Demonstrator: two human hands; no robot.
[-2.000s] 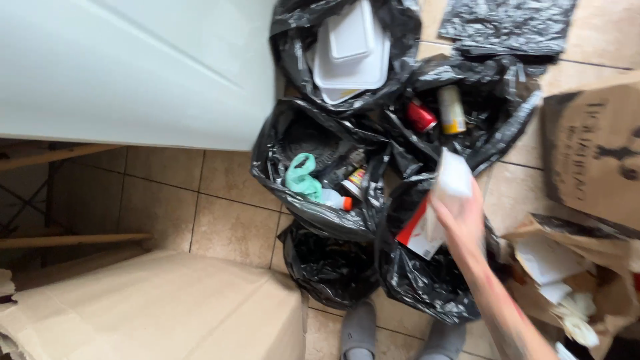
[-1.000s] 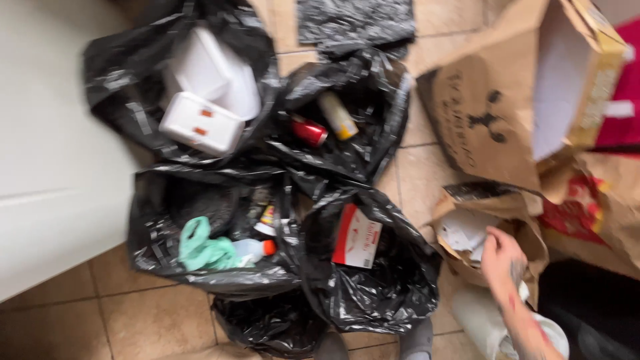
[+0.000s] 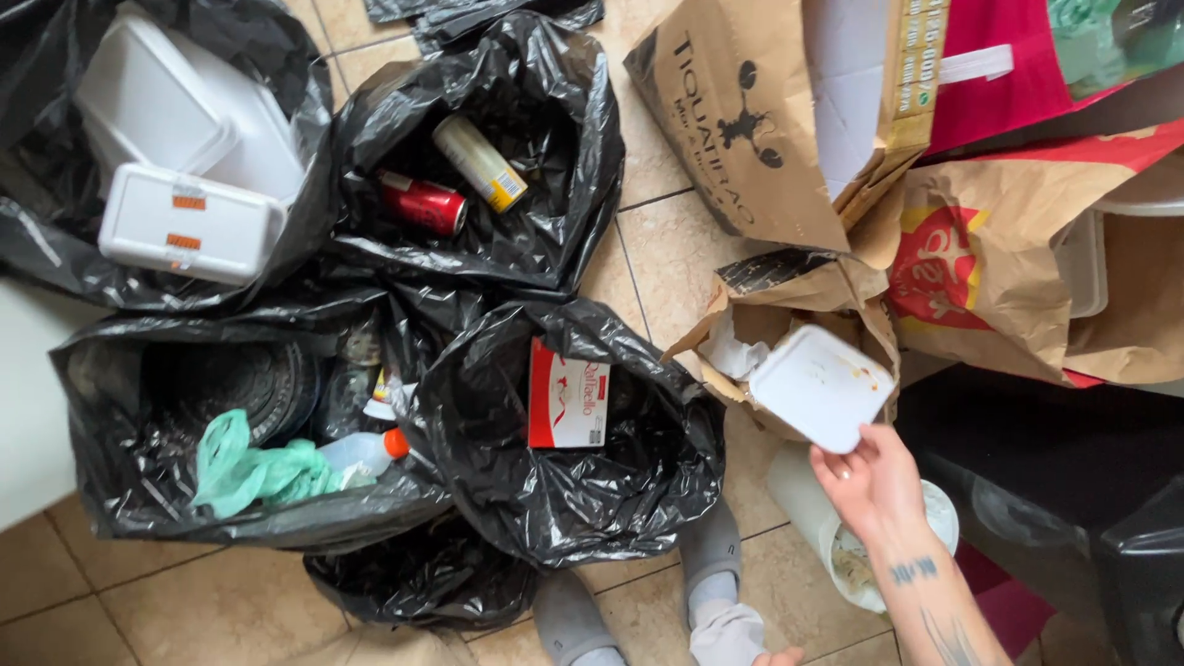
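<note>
My right hand [image 3: 871,483] pinches the lower corner of a stained white foam tray [image 3: 821,387] above a small open brown paper bag [image 3: 786,287]. Only fingertips of my left hand [image 3: 780,658] show at the bottom edge. White foam containers [image 3: 190,222] lie in the upper left black plastic bag [image 3: 287,46]. Another black bag [image 3: 592,102] holds a red can [image 3: 423,204] and a yellow-grey can [image 3: 479,164]. A red-and-white Raffaello box [image 3: 568,394] sits in the bag [image 3: 481,499] nearest the tray. The lower left bag [image 3: 120,490] contains green plastic [image 3: 259,467] and a bottle with an orange cap [image 3: 363,454].
A large printed paper bag [image 3: 731,120], a red-and-brown paper bag [image 3: 999,268] and a magenta bag [image 3: 985,83] stand at right. A white bin [image 3: 814,518] is beside my right forearm. Another black bag [image 3: 425,573] lies near my grey shoes [image 3: 569,620].
Two seconds ago my right hand held a white item over the black bags. It then moved right to the small paper bag, and now the foam tray is in its fingers.
</note>
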